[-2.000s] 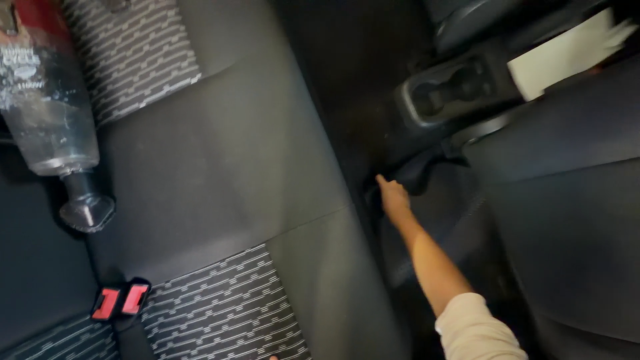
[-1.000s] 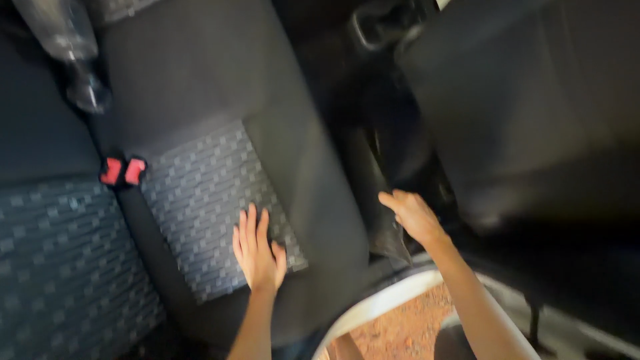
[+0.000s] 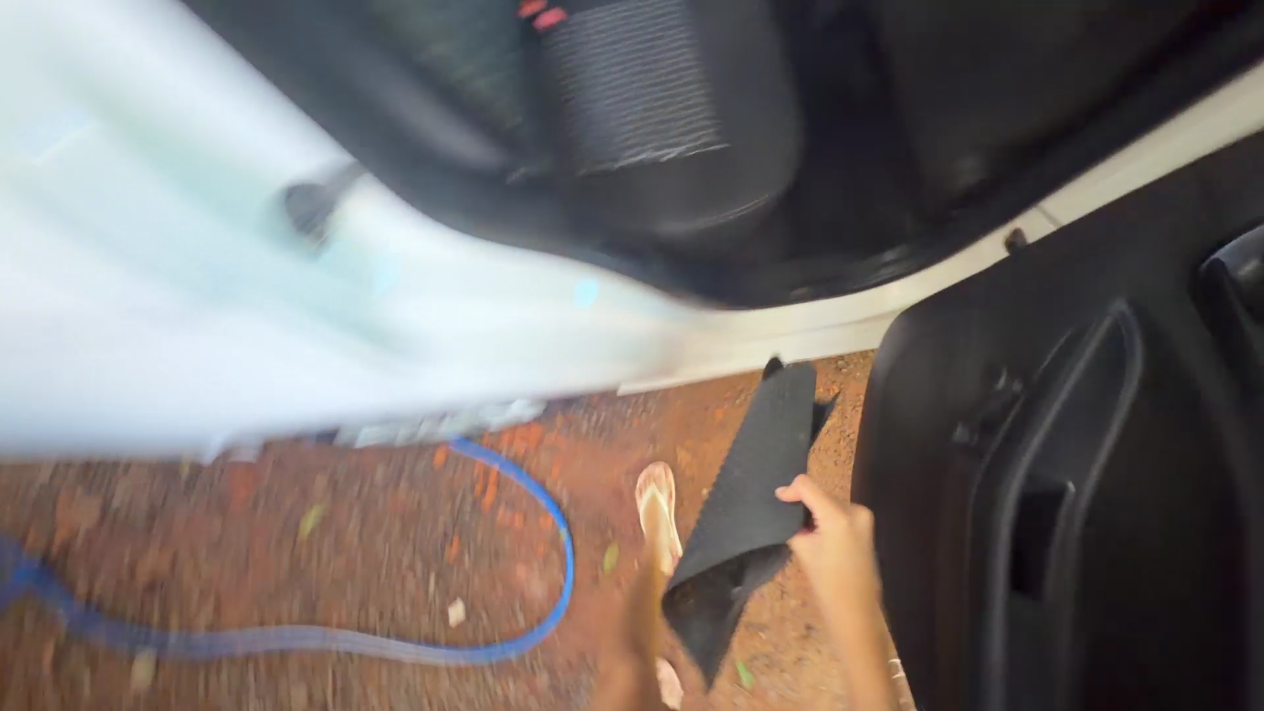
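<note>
My right hand (image 3: 829, 523) grips the edge of a black car floor mat (image 3: 755, 464), with the thumb on its upper face. The mat hangs outside the car over the ground, bent, its lower end curled over. My left hand is not in view. Below the white door sill (image 3: 820, 331), a foot in a light flip-flop (image 3: 657, 504) stands left of the mat. Inside the car, the rear seat (image 3: 642, 89) with its patterned fabric panel shows at the top, beside red seat-belt buckles (image 3: 548, 18).
An open car door (image 3: 1086, 444) with a black inner panel stands close to the right of my hand. White car bodywork (image 3: 148, 296) fills the upper left, blurred. A blue hose (image 3: 565, 553) curves over the reddish ground (image 3: 296, 533) at the lower left.
My right hand has come out of the car's footwell with the mat, which now hangs outside. My left hand, earlier on the rear seat, has left the view. The view has swung toward the ground.
</note>
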